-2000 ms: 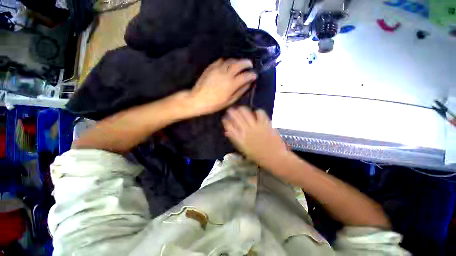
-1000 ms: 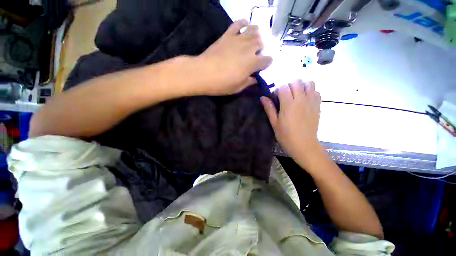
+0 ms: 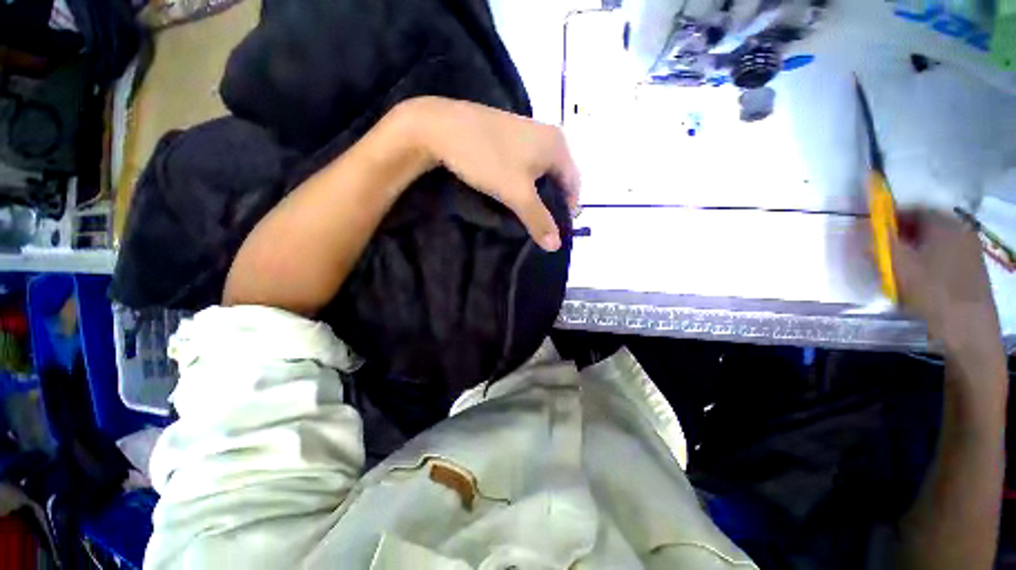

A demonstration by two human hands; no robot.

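A large dark garment [image 3: 440, 278] lies bunched over the table's left part and hangs down to my lap. My left hand [image 3: 501, 167] grips its right edge, thumb on top and the fingers partly hidden by cloth. A small dark tip sticks out from the garment's edge beside the thumb. My right hand [image 3: 941, 262] is blurred at the right of the table. It holds fabric shears with a yellow handle [image 3: 882, 239], the dark blade pointing up and away from me. A bit of red shows at the fingers.
The sewing machine head [image 3: 724, 45] is at the top right, with a green block [image 3: 997, 61]. Thread snips [image 3: 986, 236] lie at the right edge. A ruler tape [image 3: 724, 323] runs along the front edge. Brown cardboard [image 3: 184, 78] and a blue basket [image 3: 78, 367] are at left.
My right hand has left the garment's edge, moved right and now holds the shears. My left hand has moved slightly down and still grips the cloth. The garment's lower part is bunched more narrowly.
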